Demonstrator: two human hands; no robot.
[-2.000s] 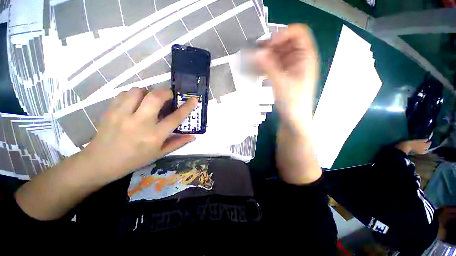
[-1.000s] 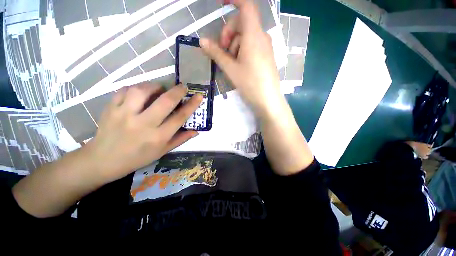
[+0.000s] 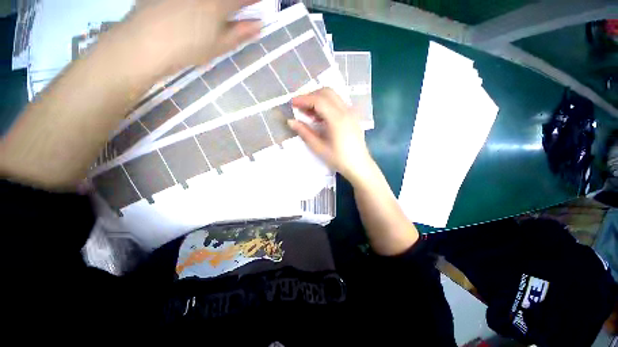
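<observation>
A sheet with a row of grey stickers lies on top of the fanned sticker sheets in front of me. My right hand is at the right end of the row. Its thumb and index finger are apart over the last grey rectangle, and I see nothing clearly gripped. My left hand is blurred and stretched across the top left over the sheets. Its fingers are partly cut off by the top edge, so I cannot tell if it holds anything. No phone is visible.
A stack of blank white sheets lies to the right on the green surface. A dark shiny bundle is at the far right. Another person's dark sleeve is at the lower right. Metal rails cross the upper right.
The phone, which had a grey sticker on its upper part one second ago, is out of view. My left hand has moved up and away. My right hand has moved down to the sticker row.
</observation>
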